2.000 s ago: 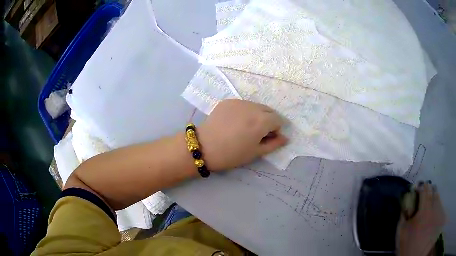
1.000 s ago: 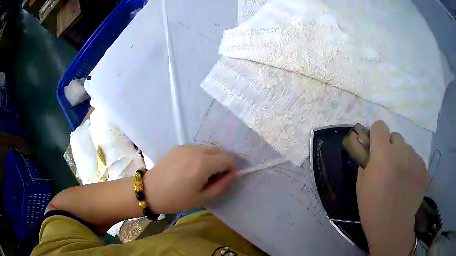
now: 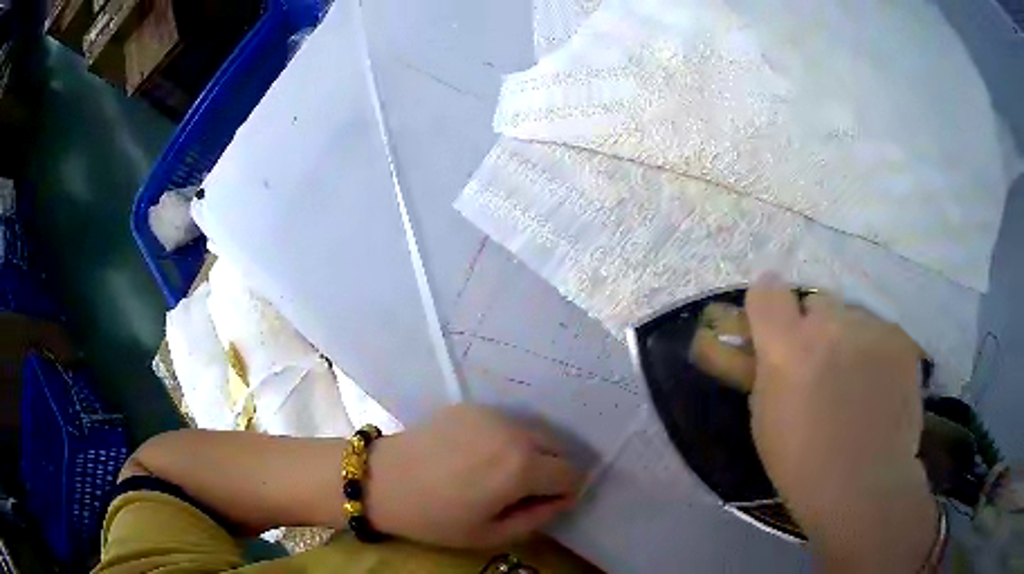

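Note:
A sheer white lace panel [image 3: 584,241] lies on the pale pressing table [image 3: 303,179], partly under a thicker stack of cream-white panels [image 3: 719,112]. My right hand [image 3: 837,415] grips the brown handle of the dark steam iron [image 3: 702,432], which covers the panel's near edge. My left hand [image 3: 477,477] is closed on narrow white tape [image 3: 414,241] near the table's front edge. The tape runs from the far edge down to the hand, and a short thin length shows between the hand and the iron. The panel's edge under the iron is hidden.
Pen guide lines [image 3: 539,353] mark the cover. A blue basket [image 3: 168,247] with white scraps stands beyond the table's left edge. White cut pieces [image 3: 270,348] lie beside my lap. Another blue basket [image 3: 73,448] is at the far left. A hose shows behind my right wrist.
The iron has slid left onto the panel's near corner and edge. My left hand has moved down and right, drawing the tape with it. Two seconds ago the iron stood at the lower right.

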